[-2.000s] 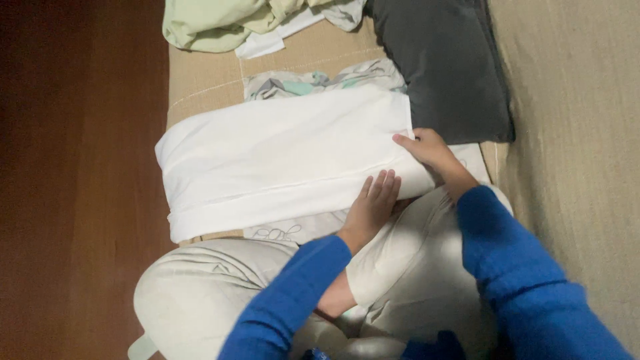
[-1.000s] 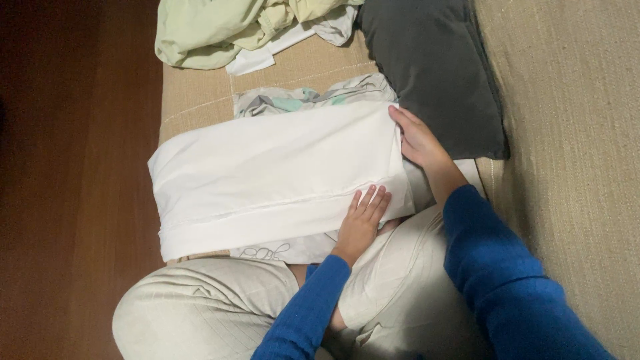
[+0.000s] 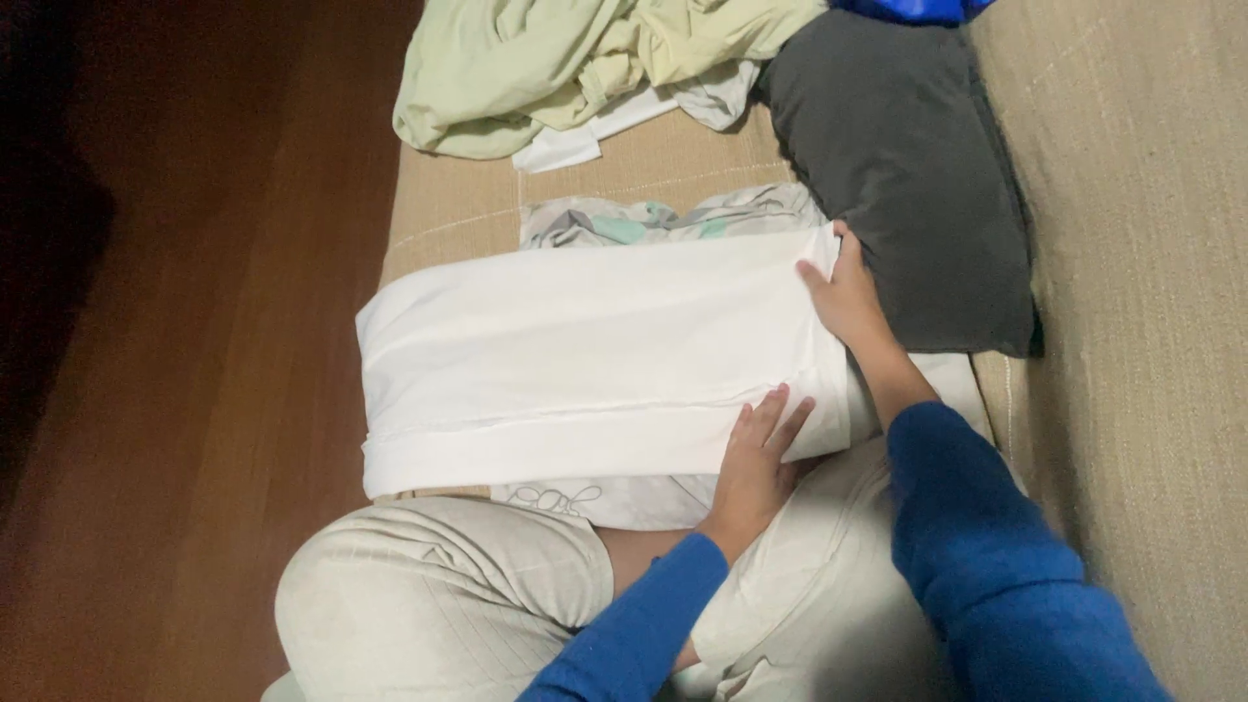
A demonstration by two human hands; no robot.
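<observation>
A folded white cloth (image 3: pixel 585 341) lies flat in front of my crossed legs, with a seam along its near side. My left hand (image 3: pixel 756 468) rests on its lower right part, fingers spread. At the far right corner of the cloth is my right hand (image 3: pixel 843 283), its thumb on top and its fingers at the edge; the cloth's edge sits between them. Patterned grey and green fabric (image 3: pixel 673 216) shows beyond the white cloth, and a pale printed fabric (image 3: pixel 604 499) shows under its near side.
Everything lies on a beige woven couch seat (image 3: pixel 458 210). A dark grey cushion (image 3: pixel 907 185) is at the right, against the couch back (image 3: pixel 1141 244). Crumpled light green cloth (image 3: pixel 507 78) and a blue item (image 3: pixel 907 8) are at the top. Wooden floor (image 3: pixel 195 341) is on the left.
My right hand has moved away from me along the cloth's right edge to its far corner. My left hand stays on the near right part.
</observation>
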